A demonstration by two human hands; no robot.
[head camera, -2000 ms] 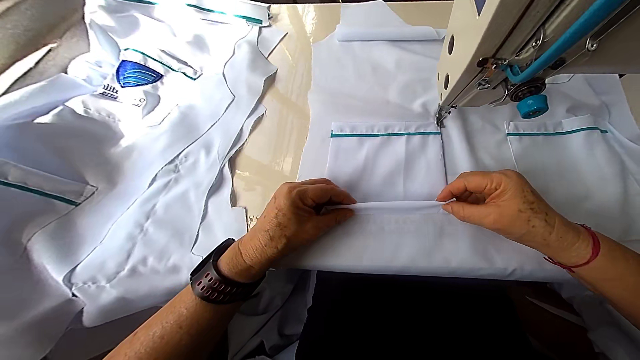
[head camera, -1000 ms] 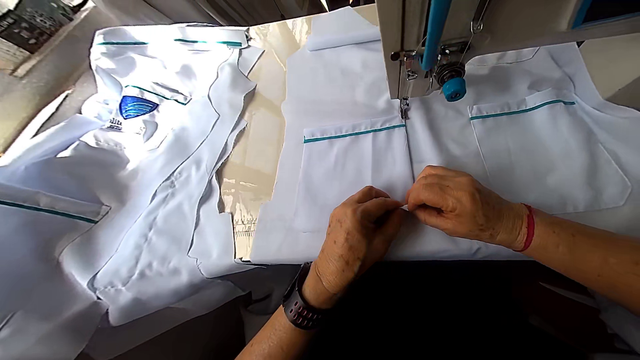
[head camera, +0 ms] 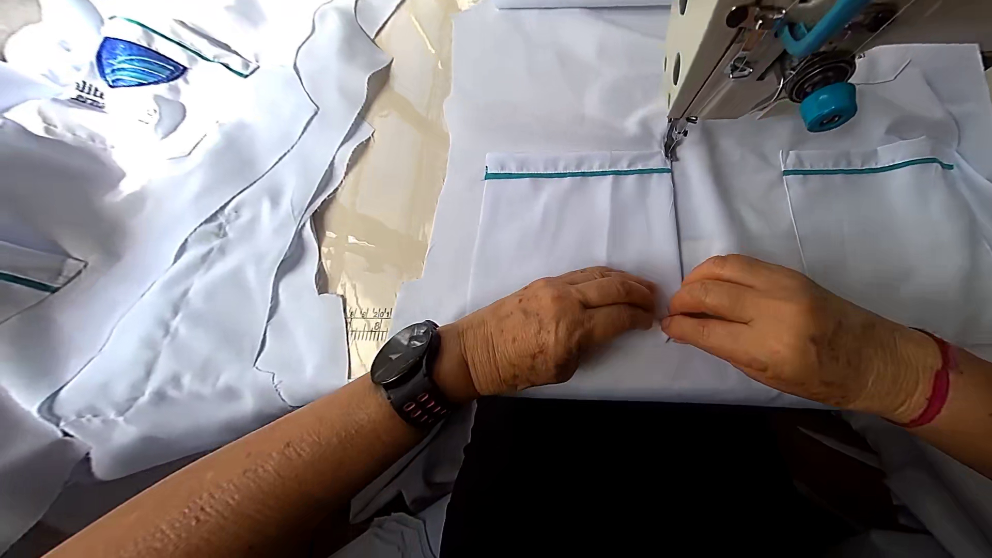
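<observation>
White fabric (head camera: 558,93) lies under the presser foot (head camera: 673,139) of a sewing machine. On it is a white patch pocket (head camera: 573,225) with teal piping near its top; the foot stands at that pocket's upper right corner. A second piped pocket (head camera: 883,209) lies to the right. My left hand (head camera: 550,329), with a watch on the wrist, rests on the fabric at the first pocket's lower right. My right hand (head camera: 775,329) pinches the fabric beside it, fingertips nearly touching the left ones. Whether the left fingertips also grip cloth is hard to tell.
The sewing machine head (head camera: 744,62) with a blue knob (head camera: 828,107) stands at the upper right. Another white garment piece (head camera: 194,294) with a blue emblem (head camera: 139,63) spreads over the left side. A ruler strip (head camera: 366,324) shows on the tabletop between the fabrics.
Two seconds ago my hands were apart, holding a fold along the pocket's lower edge. They came together at its right end and remain close there, with the fold no longer showing.
</observation>
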